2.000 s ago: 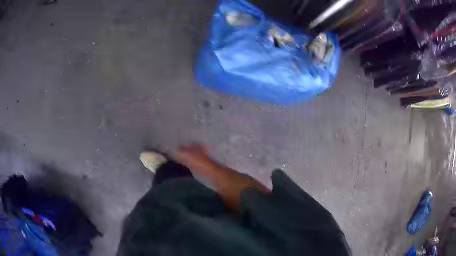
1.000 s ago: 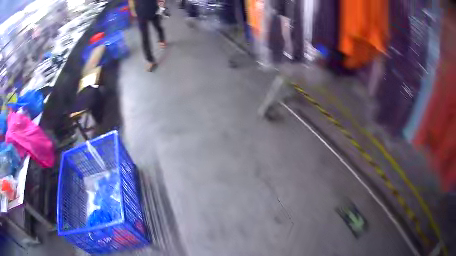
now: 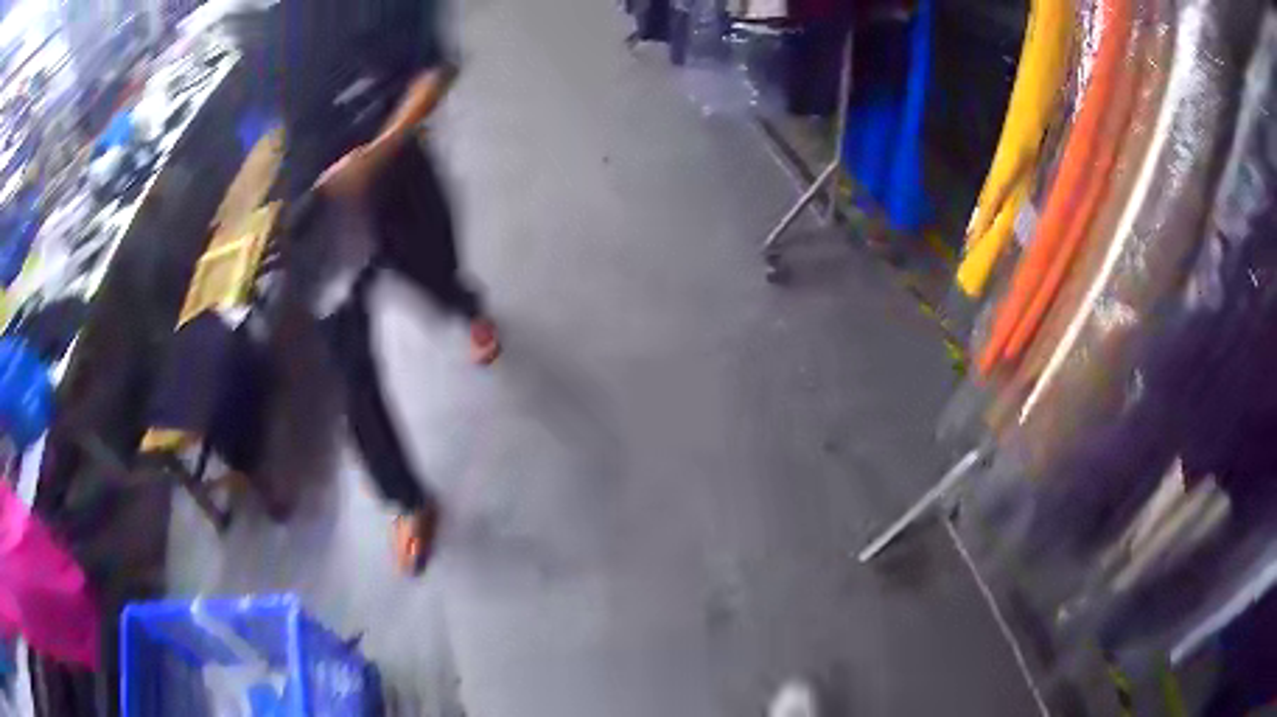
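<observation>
Neither of my hands is in view. The nearest thing in front of me is a blue slatted plastic basket (image 3: 301, 658) at the bottom left, cut off by the lower edge, with pale and blue stuff inside. A small pale blurred shape (image 3: 793, 699), perhaps my shoe tip, shows at the bottom edge. To the right hang garments in yellow (image 3: 1011, 154), orange (image 3: 1071, 196) and dark colours, blurred.
A person in dark clothes (image 3: 385, 224) is in the aisle at left centre. Long tables with cloth (image 3: 119, 210) run along the left, with pink cloth (image 3: 39, 581) at the edge. Wheeled rack feet (image 3: 917, 507) stick out from the right onto the grey floor (image 3: 658, 420).
The person is much closer and larger. The basket has dropped towards the bottom edge, and the hanging garments on the right are nearer. Both hands remain out of view since one second ago.
</observation>
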